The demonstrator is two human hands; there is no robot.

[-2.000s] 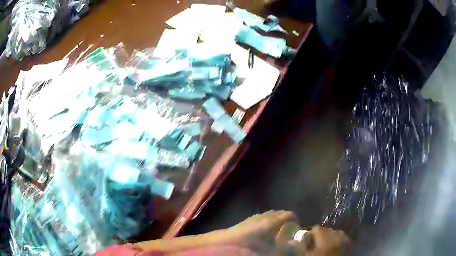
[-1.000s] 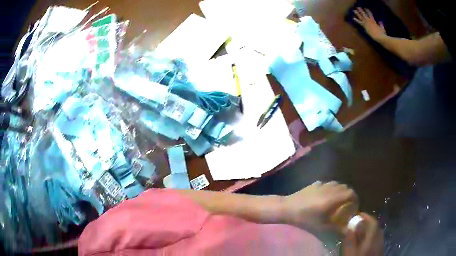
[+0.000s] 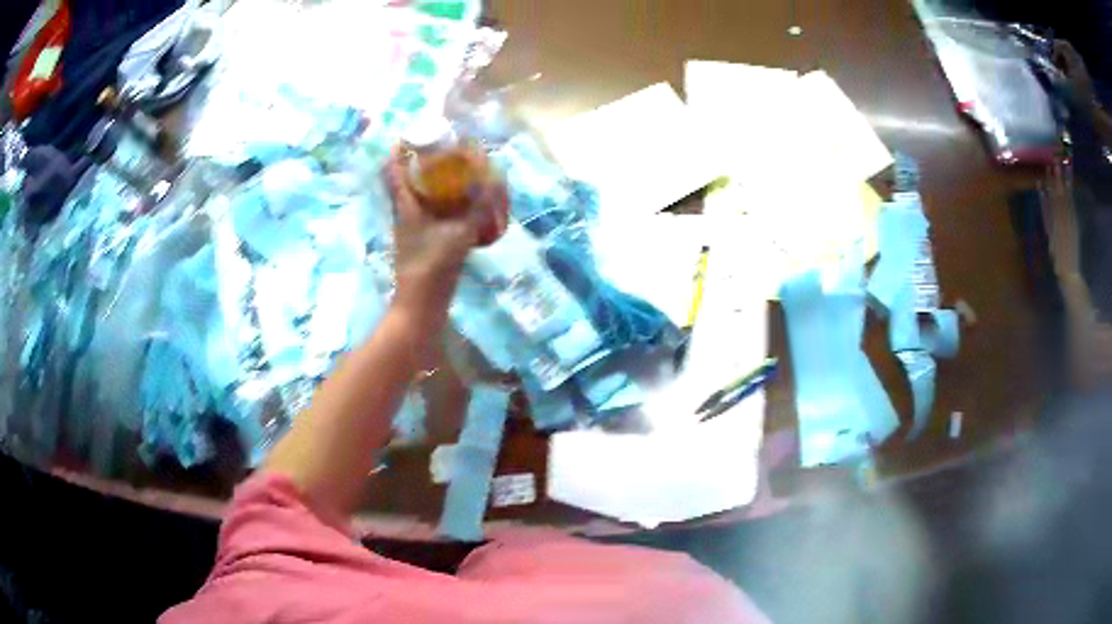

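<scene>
My left hand (image 3: 437, 232) is shut around an orange-amber drink bottle (image 3: 446, 180), above the bundles of light blue tags in clear plastic (image 3: 305, 262). The arm reaches up from its pink sleeve at the lower left. My right hand is not in view; more pink cloth shows at the bottom. White paper sheets (image 3: 659, 469) lie on the brown table, right of the bundles. Whether the bottle touches the bundles cannot be told.
A yellow pen (image 3: 699, 287) and dark pens (image 3: 737, 390) lie on the papers. Pale blue strips (image 3: 829, 378) curl at the right, a barcode label (image 3: 513, 490) near the front edge. Another person's blurred arm (image 3: 1068, 244) and a clear bag with a red edge (image 3: 1002, 98) are at the far right.
My left hand has moved from the lower right up and left over the table with the bottle. My right hand has left the picture. The view has turned more squarely onto the table.
</scene>
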